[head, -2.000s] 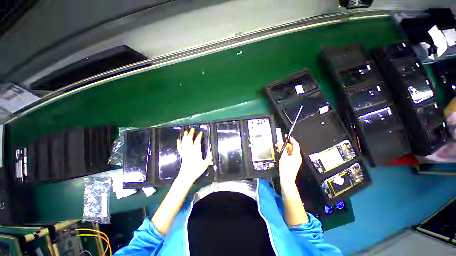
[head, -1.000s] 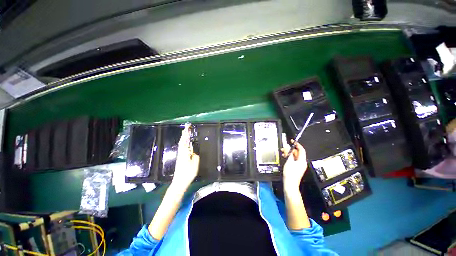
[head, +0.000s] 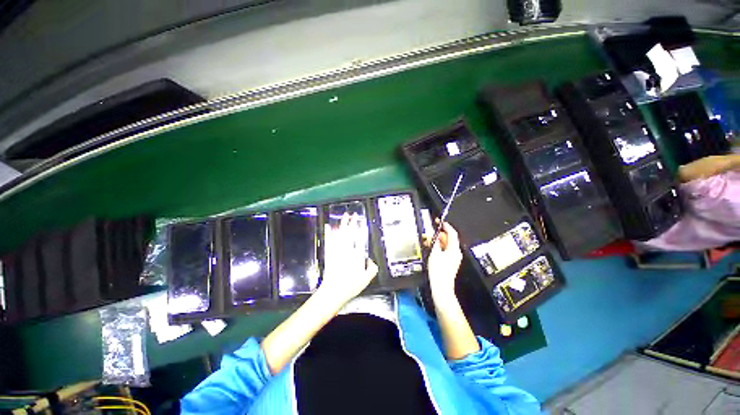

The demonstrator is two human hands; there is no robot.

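A long black tray holds glossy black screens in its left slots and an open phone unit in its right end slot. My left hand lies palm down over the screen in the fourth slot, fingers slightly apart; it hides much of that screen. My right hand holds scissors, blades pointing up and away, just right of the tray. A small white piece shows beside its fingers.
Angled trays at right hold screens and open phone units. Dark stacked trays stand at far left. A clear plastic bag lies at lower left. Another person's arm in a pink sleeve is at the right edge.
A screen that my left hand held on edge now lies in the third slot. My left hand has moved right to the fourth slot. The scissors remain in my right hand. The view has shifted.
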